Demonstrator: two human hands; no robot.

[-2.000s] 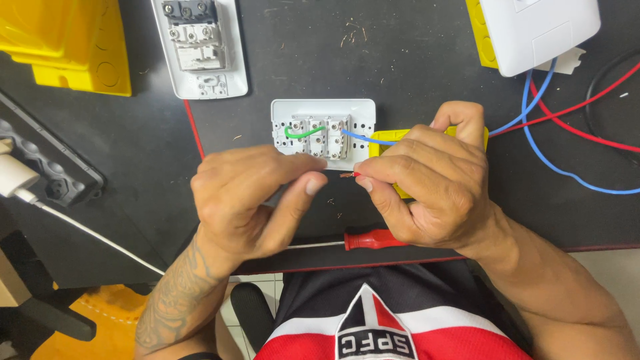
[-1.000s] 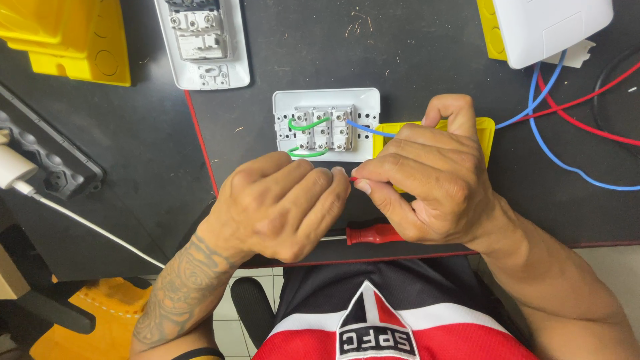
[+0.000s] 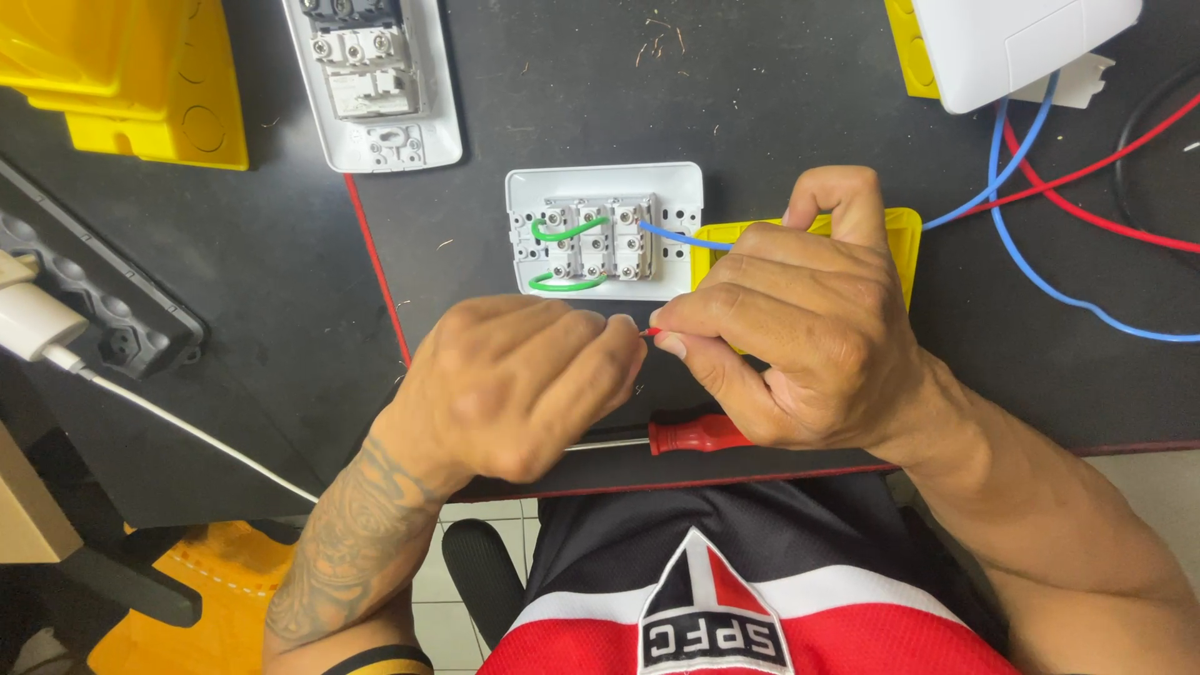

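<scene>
Between thumb and forefinger, my right hand [image 3: 797, 328] grips the end of a red insulated wire [image 3: 654, 332]. The fingers of my left hand [image 3: 525, 384] are closed on the wire's tip, mostly hidden. Just beyond lies a white socket plate [image 3: 525, 187], back side up, with three modules. Two green jumper wires [image 3: 569, 287] loop between its screw terminals, and a blue wire [image 3: 689, 240] enters the right module. That wire runs over a yellow electrical box [image 3: 902, 234], partly under my right hand. A red-handled screwdriver [image 3: 698, 436] lies below my hands.
Another plate with modules [image 3: 445, 103] lies at the upper left, near yellow boxes [image 3: 220, 103]. A power strip [image 3: 122, 291] with a white plug is at the left. At the upper right stands a white cover [image 3: 1022, 47], with blue, red and black wires [image 3: 1116, 225] beside it.
My left hand has turned over the wire tip, which showed as bare copper two seconds ago and is now mostly covered. The lower green jumper has come into view.
</scene>
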